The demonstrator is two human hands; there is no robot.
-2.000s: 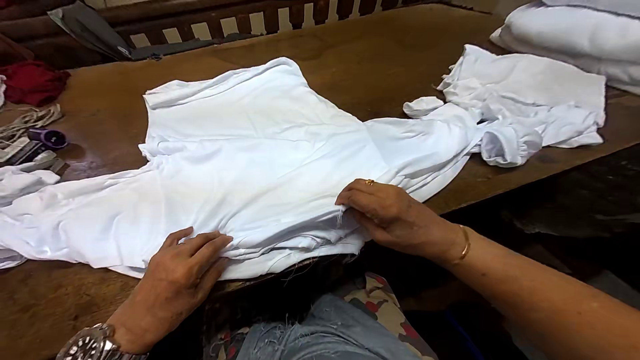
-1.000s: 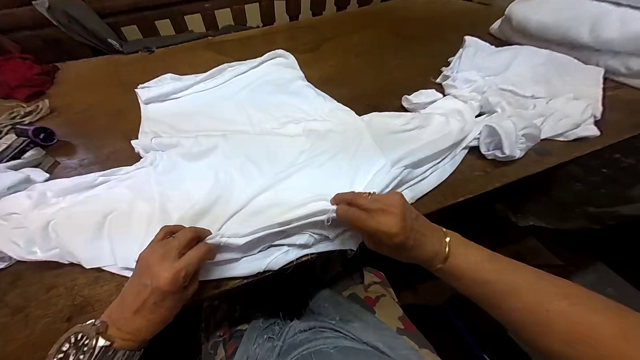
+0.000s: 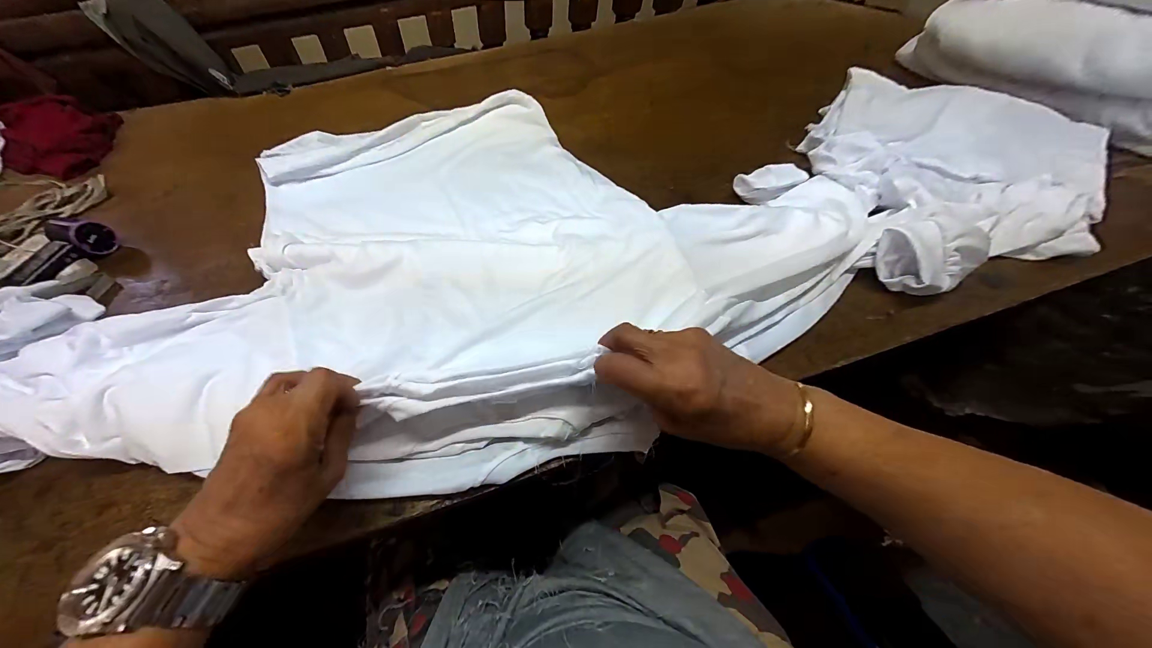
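Note:
White fabric garments (image 3: 468, 297) lie in several layers along the front edge of a brown wooden table (image 3: 684, 99). My left hand (image 3: 288, 450), with a metal watch at the wrist, pinches the near edge of the top layer between thumb and fingers. Farther right along that same edge, my right hand (image 3: 684, 382) grips the cloth with its fingertips. Between the hands the edge runs nearly straight, with more folded layers showing below it. Part of the cloth under each hand is hidden by the fingers.
Bunched white cloth (image 3: 963, 162) lies at the right, before a thick white fabric stack (image 3: 1044, 54). Red cloth (image 3: 58, 135), cord (image 3: 54, 207) and a dark purple-rimmed object (image 3: 90, 237) are at the left. A slatted wooden rail (image 3: 387, 36) stands behind the table.
My left hand, resting flat on the cloth two seconds ago, has taken hold of its near edge. The edge between my hands is now straighter. My right hand keeps its grip on the cloth.

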